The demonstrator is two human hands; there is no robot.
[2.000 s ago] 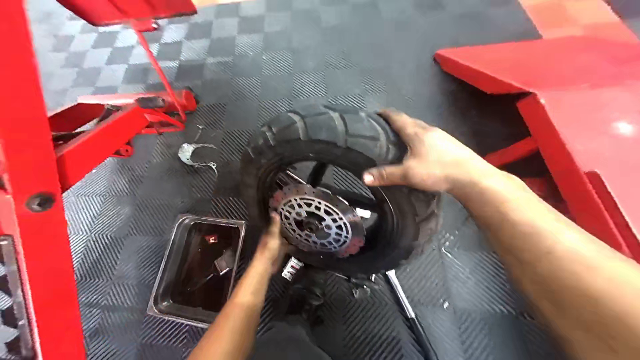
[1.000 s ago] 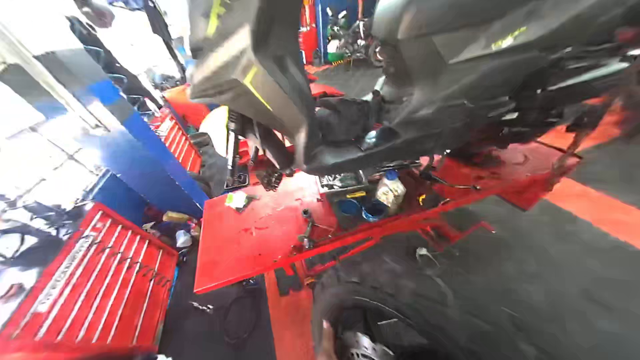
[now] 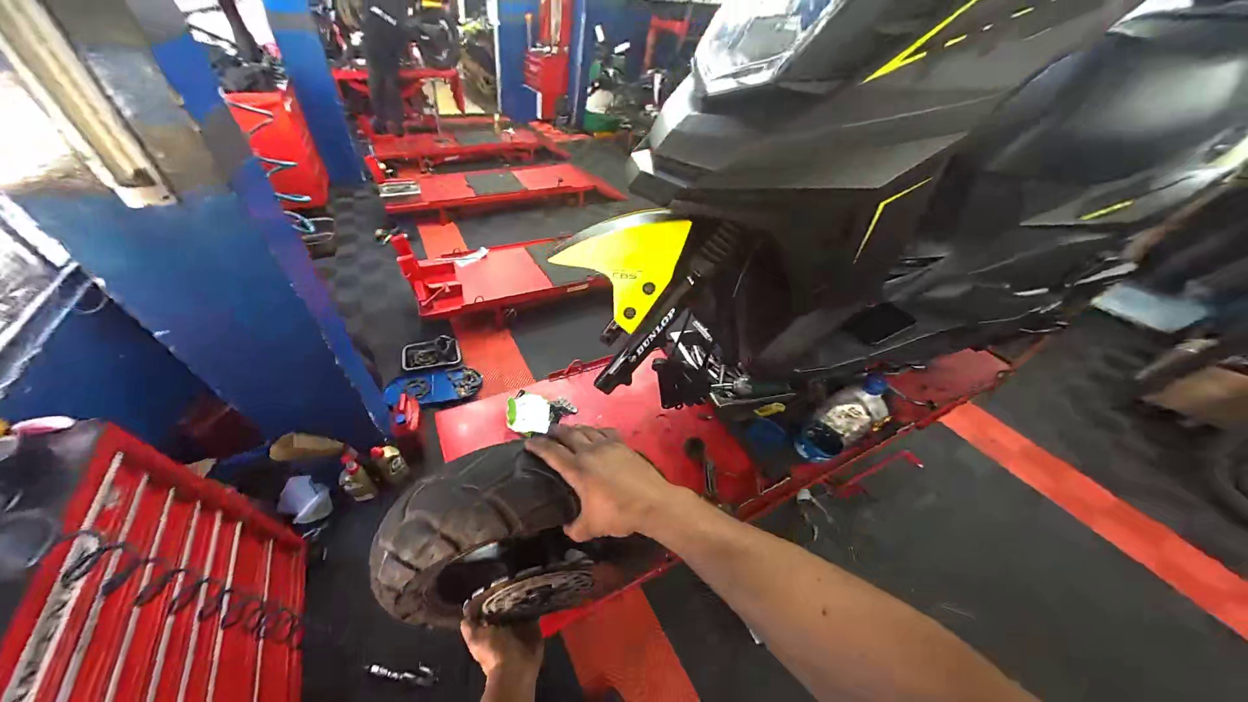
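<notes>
Between my hands is a scooter wheel with a knobby black tire point(image 3: 439, 531) and a perforated brake disc point(image 3: 536, 593), tilted in front of the red lift platform point(image 3: 585, 400). My right hand point(image 3: 609, 483) grips the top of the tire, its fingers over the tread. From below, my left hand point(image 3: 502, 643) holds the wheel near the disc's lower edge; some of its fingers are hidden. Beyond stands a dark scooter point(image 3: 780, 195) without a front wheel in its fork point(image 3: 648, 346), under a yellow front fender point(image 3: 634, 258).
A red tool cabinet point(image 3: 195, 565) stands at the left by a blue pillar point(image 3: 263, 253). Bottles point(image 3: 356, 478), a blue tray point(image 3: 444, 386) and a fluid jug point(image 3: 848, 419) are nearby. A person in dark clothes point(image 3: 383, 63) stands far back.
Two seconds ago the wheel was above the checkered floor beside a fluid tray; now both hands hold it by the scooter's front. The view has swung up and around.
</notes>
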